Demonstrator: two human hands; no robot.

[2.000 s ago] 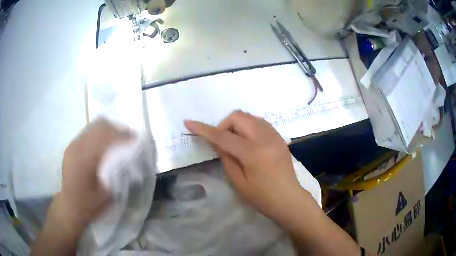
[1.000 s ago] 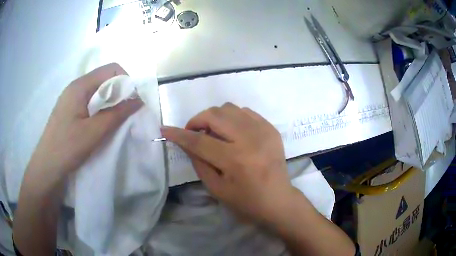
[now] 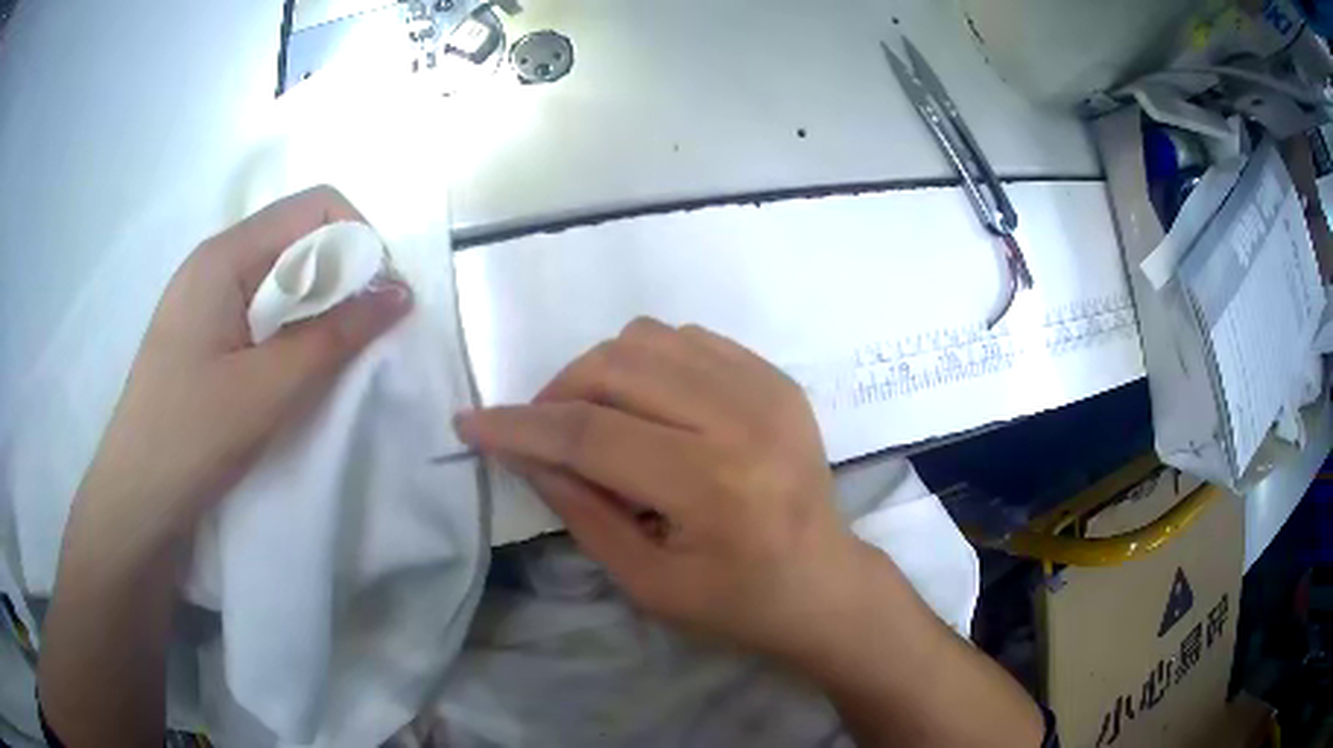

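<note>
A white fabric piece [image 3: 329,541] lies over the table at left and hangs over its front edge. My left hand [image 3: 234,329] pinches a bunched fold of it between thumb and fingers, at the left of the view. My right hand [image 3: 680,475] is to the right of the cloth, over the table's front edge. Its thumb and finger hold a small pointed hand tool [image 3: 455,458], whose thin silver tip points left at the cloth. The rest of the tool is hidden in the hand.
Metal machine parts [image 3: 471,37] and a round metal part [image 3: 541,57] are at the top. Thread snips [image 3: 958,146] lie right of them, above a printed ruler [image 3: 921,365]. A paper-filled tray [image 3: 1148,292], yellow bar [image 3: 1126,538] and brown carton [image 3: 1133,628] stand at right.
My left hand has risen with the bunched cloth from the front edge, then stayed nearly still. My right hand has moved left to the cloth's edge, its tip now slightly lower. The view has shifted.
</note>
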